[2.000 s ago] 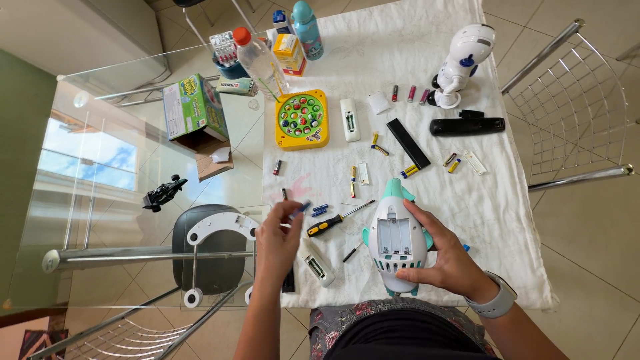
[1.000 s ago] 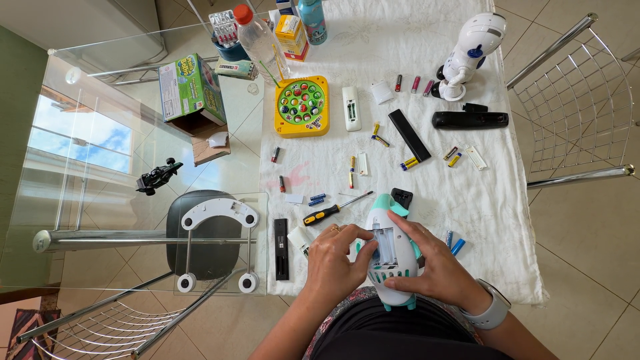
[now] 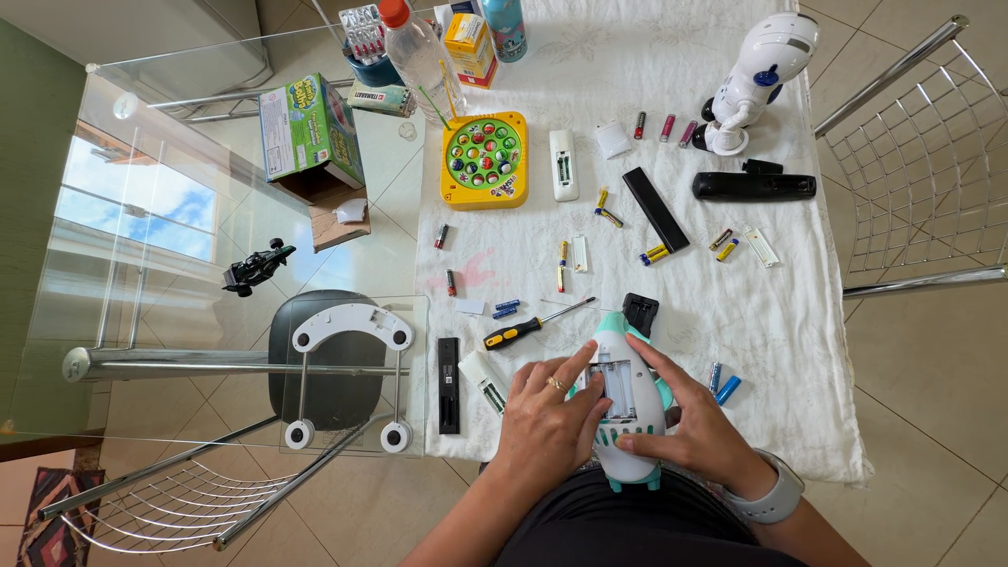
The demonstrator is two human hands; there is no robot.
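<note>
A white and teal plastic toy [image 3: 644,398] lies with its battery compartment facing up. My right hand [image 3: 693,425] grips its right side, fingers near the top and thumb near the bottom. The fingers of my left hand [image 3: 555,405] press at the left side of the open compartment; whether a battery is under them is hidden. A black battery cover [image 3: 641,313] lies just above the toy. Two blue batteries [image 3: 728,389] are to its right. A yellow and black screwdriver [image 3: 513,334] and two dark blue batteries [image 3: 506,308] lie to the upper left.
A white cloth [image 3: 535,236] bears remote controls [image 3: 564,165], a yellow fishing game [image 3: 484,160], loose batteries [image 3: 608,213] and a white toy robot [image 3: 752,79]. On glass at the left are a glass scale [image 3: 354,324], a black toy car [image 3: 257,268] and a green box [image 3: 303,130].
My left hand has come from the cloth, beside the blue batteries, to the toy's battery compartment. My right hand keeps holding the toy.
</note>
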